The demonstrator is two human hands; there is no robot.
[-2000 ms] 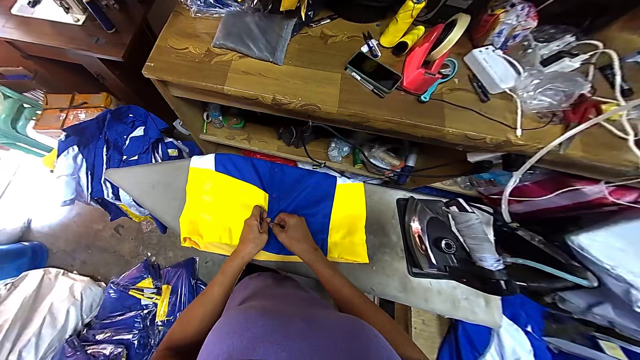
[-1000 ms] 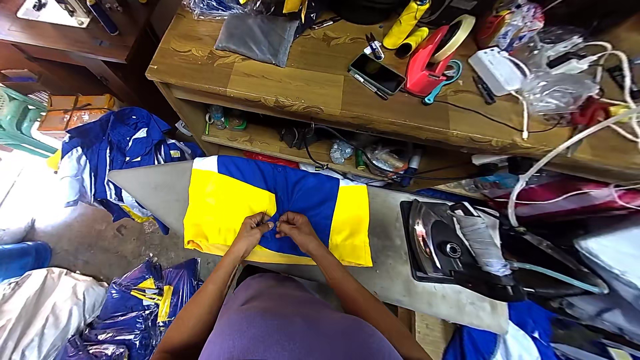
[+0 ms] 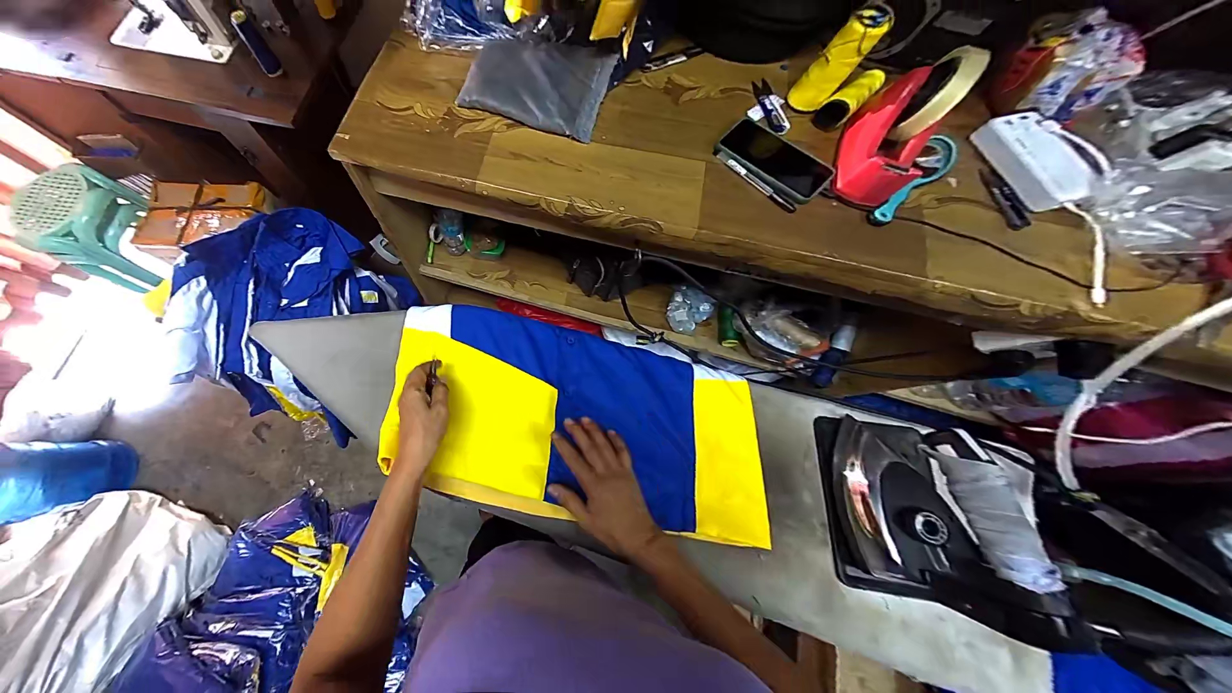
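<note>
A blue, yellow and white garment [image 3: 626,414] lies spread over the grey ironing board [image 3: 327,361]. Over its left yellow panel, my left hand [image 3: 423,409] holds a small dark tool [image 3: 432,375] upright between thumb and fingers; its exact kind cannot be told. My right hand [image 3: 606,486] rests flat on the blue fabric with fingers spread, holding nothing. To the right, a steam iron [image 3: 895,510] with a cloth-wrapped handle stands on a dark rest on the board.
A wooden table [image 3: 597,183] beyond the board bears a red tape dispenser [image 3: 871,159], a phone [image 3: 775,154], thread snips [image 3: 770,106] and yellow thread cones [image 3: 837,63]. Blue and white garments [image 3: 289,279] hang at left. Plastic-wrapped garments [image 3: 260,587] lie at lower left, near a white cloth [image 3: 96,577].
My hands were close together at the garment's middle and have moved apart. The left went left onto the yellow panel; the right now lies flat on the blue part.
</note>
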